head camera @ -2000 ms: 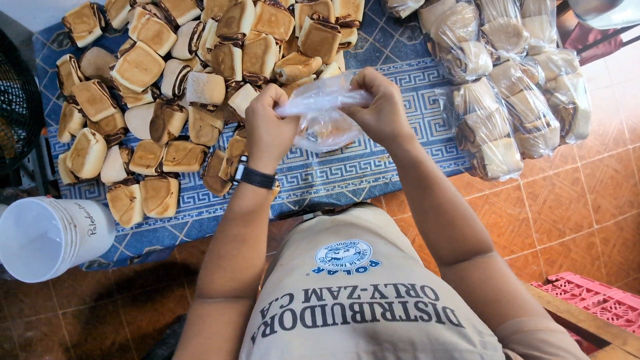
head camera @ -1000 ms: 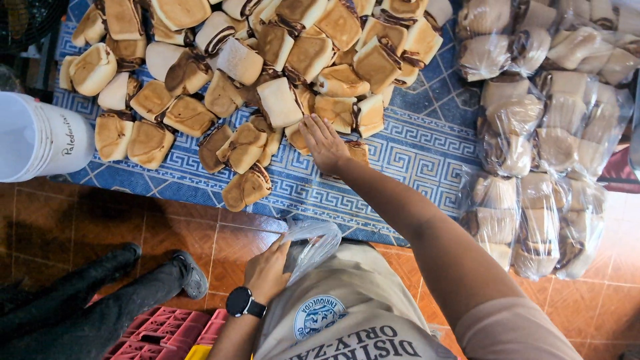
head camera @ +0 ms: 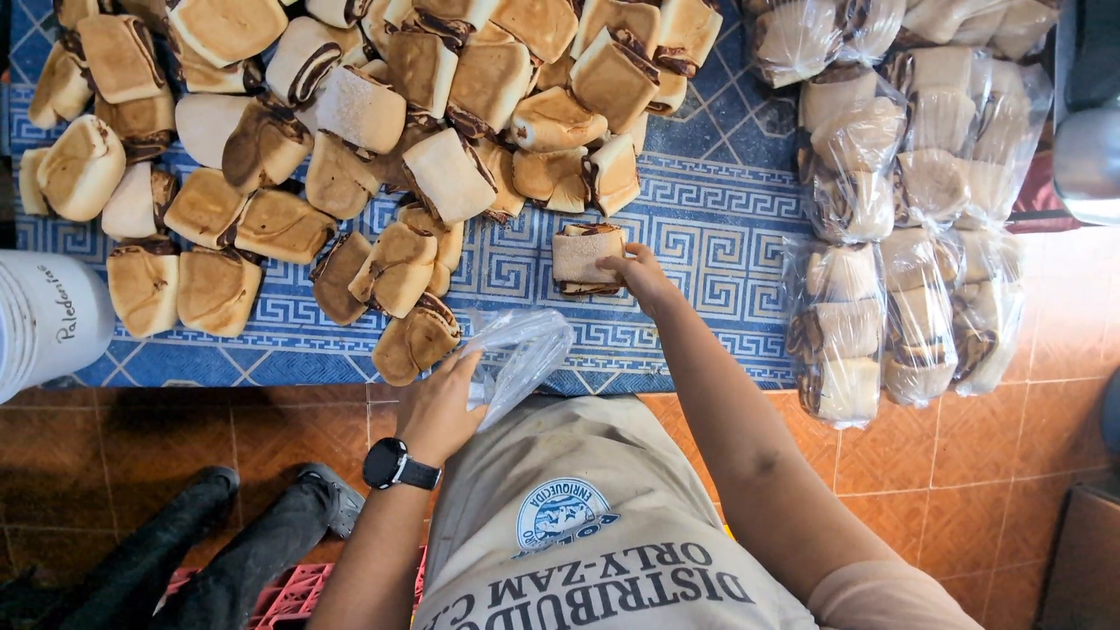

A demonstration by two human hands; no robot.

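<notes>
My right hand (head camera: 639,273) grips the right side of a chocolate-filled bread roll (head camera: 584,258) just above the blue patterned tablecloth (head camera: 726,254). At the table's front edge, my left hand (head camera: 448,398) holds a clear plastic bag (head camera: 523,350), whose mouth lies toward the rolls; part of the bag is hidden by my fingers. Close to the bag, a browned roll (head camera: 416,339) lies at the edge of a large pile of rolls (head camera: 490,83). Several bagged rolls (head camera: 844,324) lie in rows at the right end of the table.
A white plastic bucket (head camera: 44,324) bearing writing stands at the left. Below the table, another person's legs (head camera: 254,547) and a pink plastic crate (head camera: 297,591) are on the tiled floor (head camera: 927,455). A metal object (head camera: 1089,153) is at the right edge.
Two seconds ago both hands held the plastic bag over the table. The left now holds it low at the edge. The right has moved from the pile's rolls to the right and grips a roll.
</notes>
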